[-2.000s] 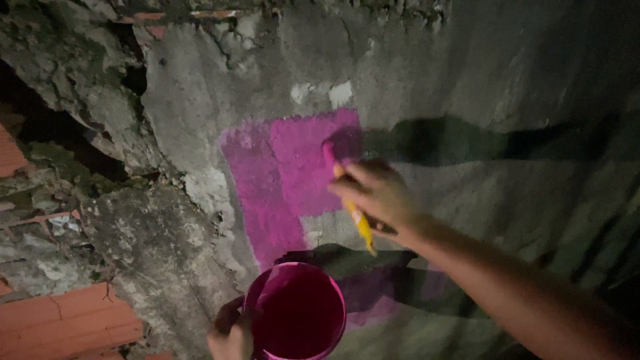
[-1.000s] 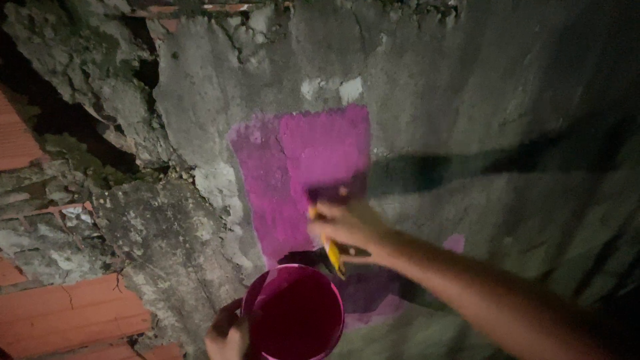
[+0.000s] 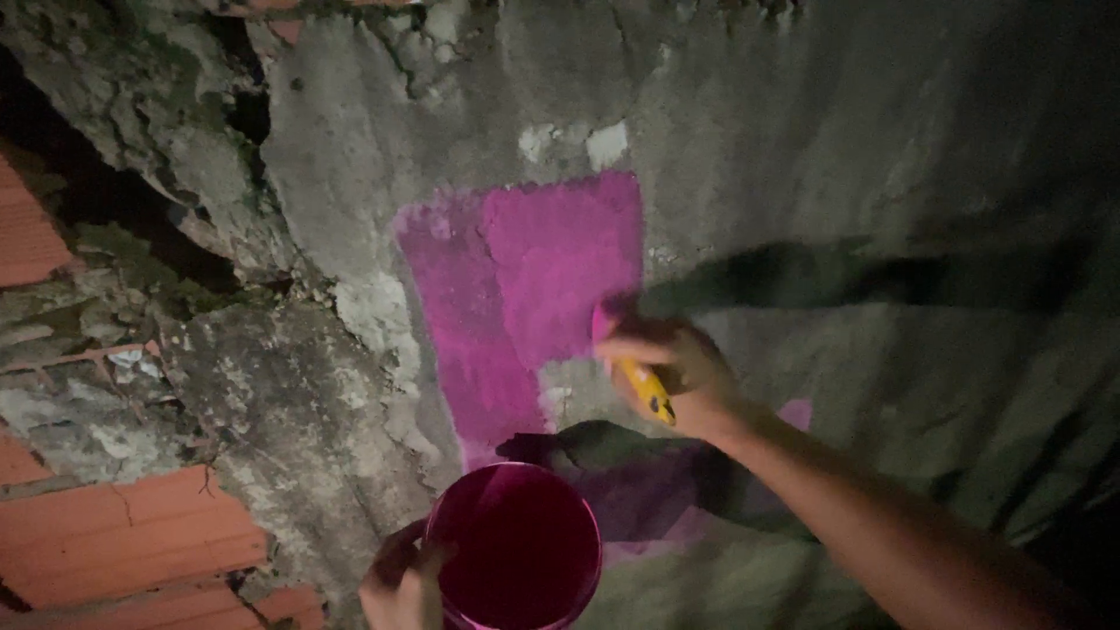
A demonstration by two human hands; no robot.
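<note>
My right hand [image 3: 669,372] is closed around a paintbrush with a yellow handle [image 3: 649,391]. The brush's pink-smeared head lies at the right edge of a magenta painted patch [image 3: 560,262] on a grey plastered wall [image 3: 744,114]; its bristles are blurred. At the bottom, my left hand [image 3: 404,577] grips the left rim of a round container of magenta paint [image 3: 516,547], thumb over the edge. Behind the container and under my right forearm, more magenta paint [image 3: 630,499] shows on the wall, partly in shadow.
On the left, the plaster is broken, with deep dark cracks and exposed orange bricks [image 3: 122,534]. Two pale spots [image 3: 607,144] sit just above the painted patch. Dark shadows of my arm and hand [image 3: 814,276] fall across the wall to the right.
The brush in my right hand has gone down the patch, then to its right edge. Magenta paint now covers more of the patch's right part. My left hand keeps hold of the container.
</note>
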